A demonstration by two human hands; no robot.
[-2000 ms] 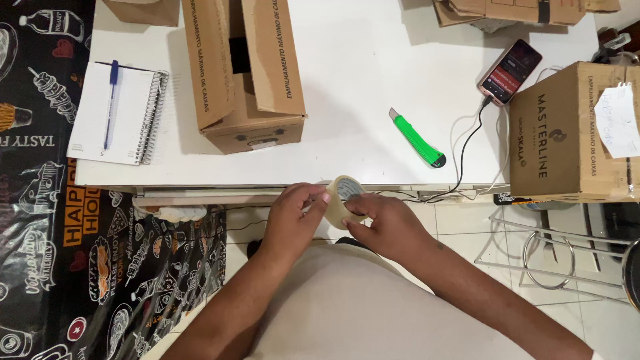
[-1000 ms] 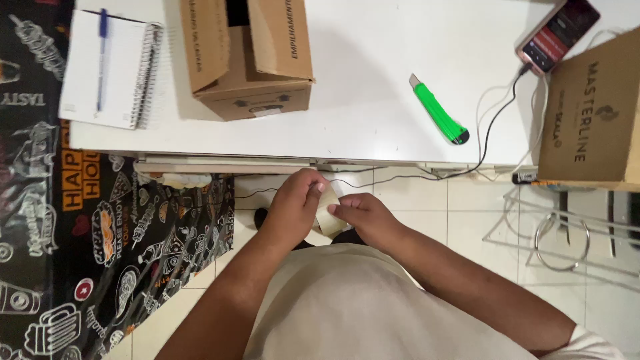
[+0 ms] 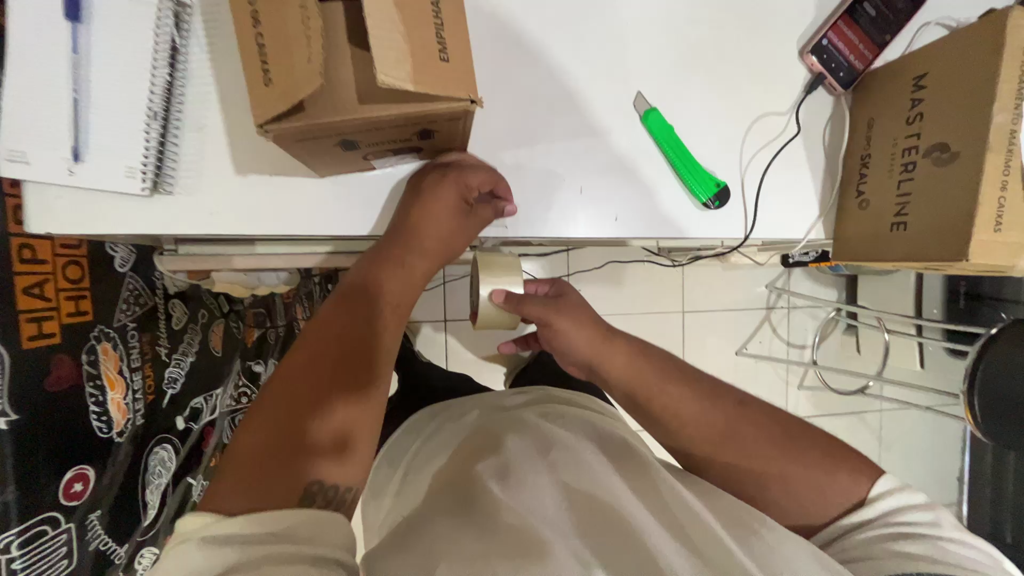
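My right hand (image 3: 560, 320) holds a roll of clear packing tape (image 3: 498, 290) by its side, just off the front edge of the white table (image 3: 560, 192). My left hand (image 3: 464, 192) is raised over that edge, its fingers curled and thumb near the index finger; whether a strip of tape is between them cannot be told. Right behind the left hand stands a cardboard box (image 3: 368, 140) with its top flaps raised. A green utility knife (image 3: 680, 152) lies on the table to the right, its blade out.
A spiral notebook (image 3: 112, 104) with a blue pen (image 3: 76, 88) lies at the left. On the right are a phone (image 3: 860, 40) on a black cable (image 3: 772, 172) and a second cardboard box (image 3: 920, 152). A metal rack (image 3: 872, 352) stands below at the right.
My left hand has left the tape roll and moved up over the table edge by the box. The roll stays in my right hand. The view has shifted nearer the table.
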